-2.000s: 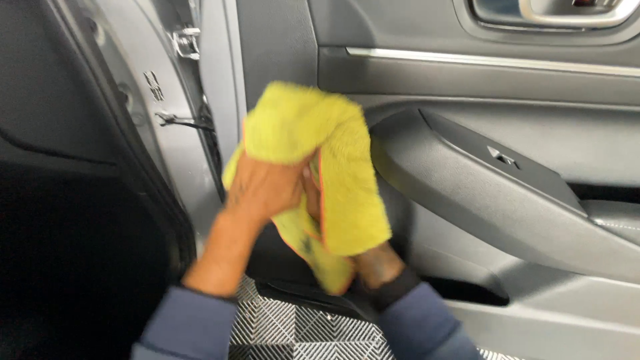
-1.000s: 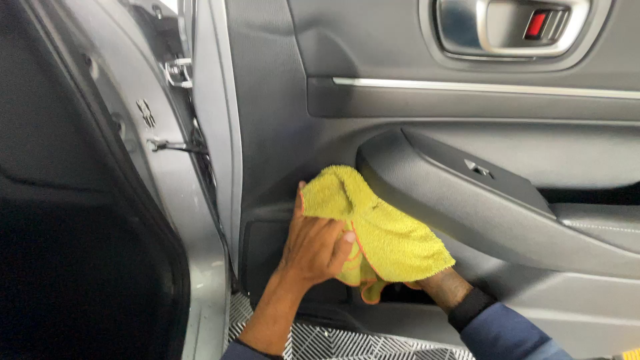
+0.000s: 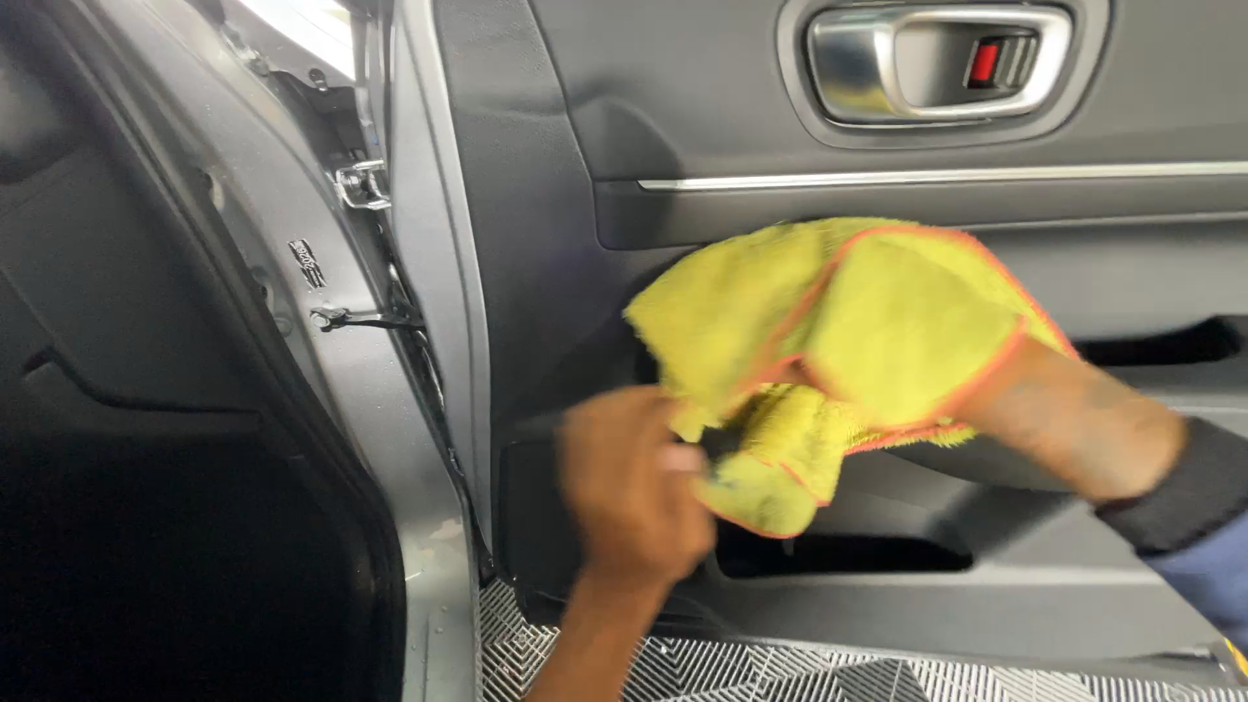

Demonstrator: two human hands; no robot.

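A yellow microfiber cloth (image 3: 907,331) with orange edging is spread in front of the inner panel of a car door (image 3: 526,292). My right hand (image 3: 1033,400) is mostly under the cloth, which drapes over it; the fingers are hidden. My left hand (image 3: 639,478), blurred, has its fingers curled at the cloth's lower left edge, and whether they pinch it is unclear. Darkened patches show on the hanging fold of the cloth. Behind and below it is the door pocket (image 3: 858,554).
Above are the chrome inner door handle (image 3: 941,63) and a bright trim strip (image 3: 926,178). At left stand the door check strap (image 3: 366,320), the metal door frame (image 3: 341,390) and a dark interior panel (image 3: 146,419). Patterned floor tiles (image 3: 829,673) lie below.
The cloth, lower on the panel and bunched between both hands one second ago, is now higher and spread over my right hand. My left hand has moved down from its middle to its lower left edge.
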